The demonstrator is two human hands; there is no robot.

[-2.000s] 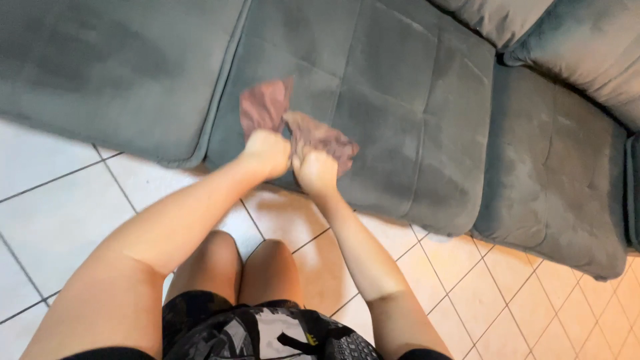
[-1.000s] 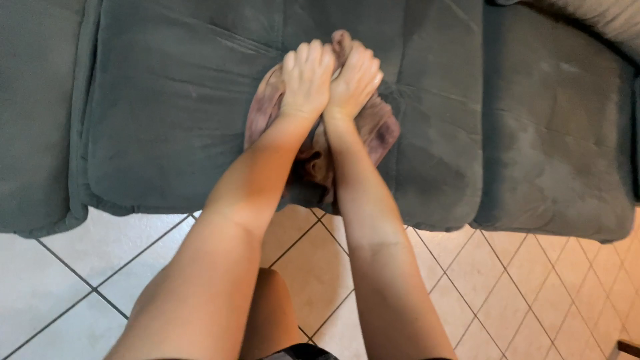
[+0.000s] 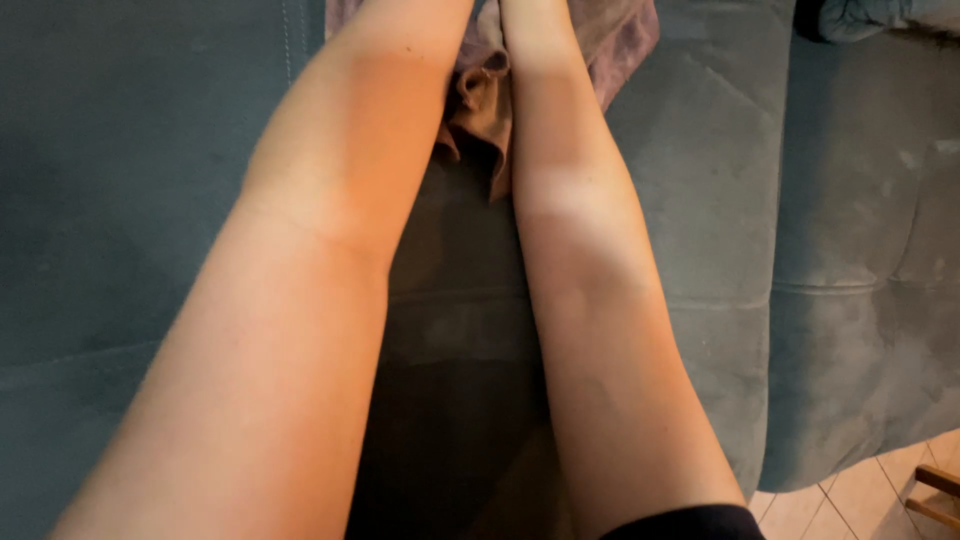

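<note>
Both my forearms stretch forward over the grey upholstered sofa seat. My left hand and my right hand lie beyond the top edge of the view, so their fingers and grip are hidden. A crumpled pinkish-brown cloth lies on the seat, showing between my wrists and out to both sides of them. One darker corner of it points toward me between the forearms.
A seam parts this seat from another grey sofa cushion on the right. Part of a grey object sits at the top right corner. Below right are the tiled floor and a piece of brown wood.
Two seconds ago my hands held the cloth bunched near the seat's front; one second ago they lay on it, spread farther back. The view has moved closer, and my hands have left it.
</note>
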